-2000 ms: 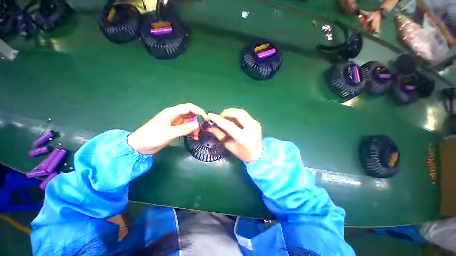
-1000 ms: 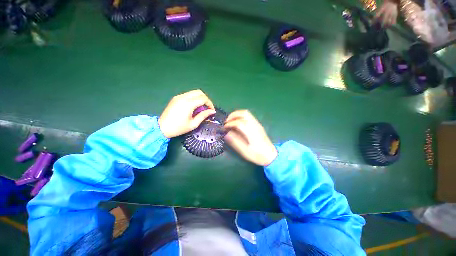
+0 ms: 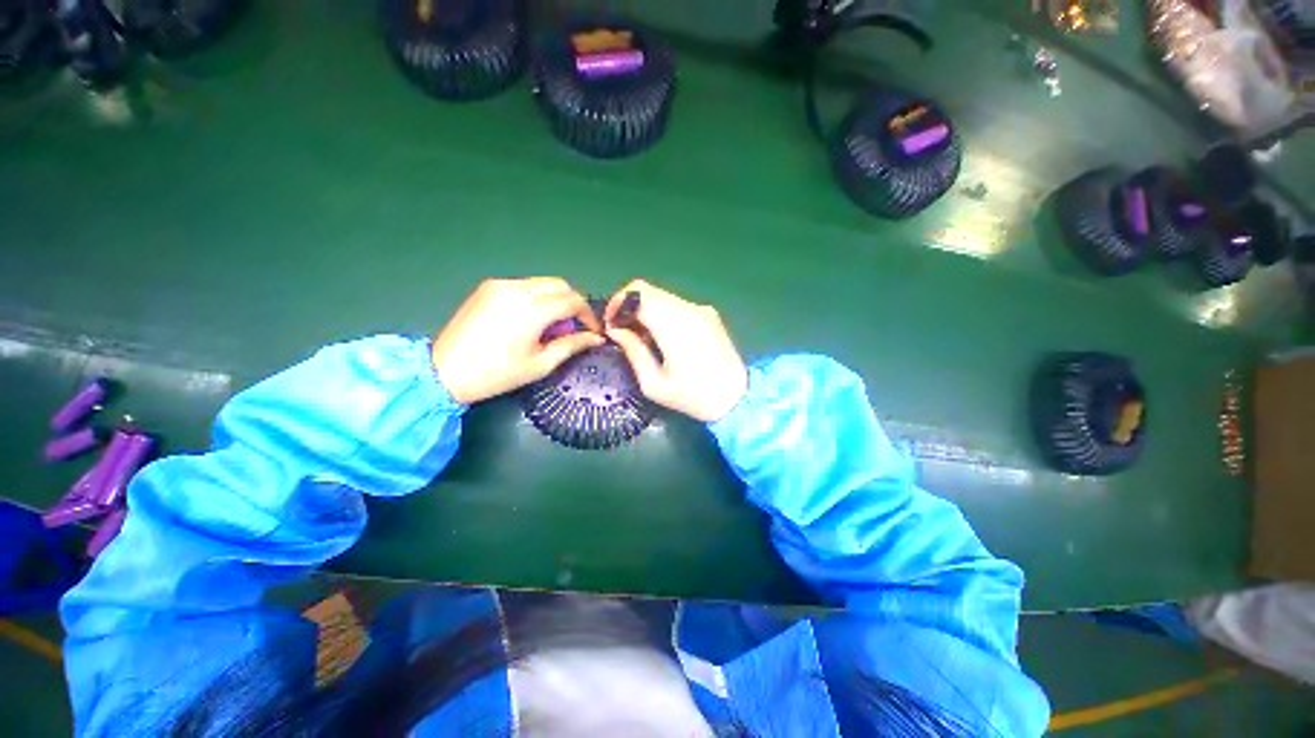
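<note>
A black ribbed round housing stands on the green bench in front of me, its flatter centre partly under my fingers. My left hand is at its upper left, its fingers closed on a purple cell, of which only a small part shows. My right hand is at its upper right, with a small dark strip pinched between the fingers. The fingertips of both hands nearly meet over the housing. The housing's far part is hidden by my hands.
Loose purple cells lie at the left. Several ribbed housings with purple cells stand on the far side and upper right. A housing without a visible cell stands at right, near copper-coloured parts and a brown carton.
My right hand has moved in beside my left and now shows a dark strip. The housings on the far side appear further right in the picture. A black curved part now shows by one.
</note>
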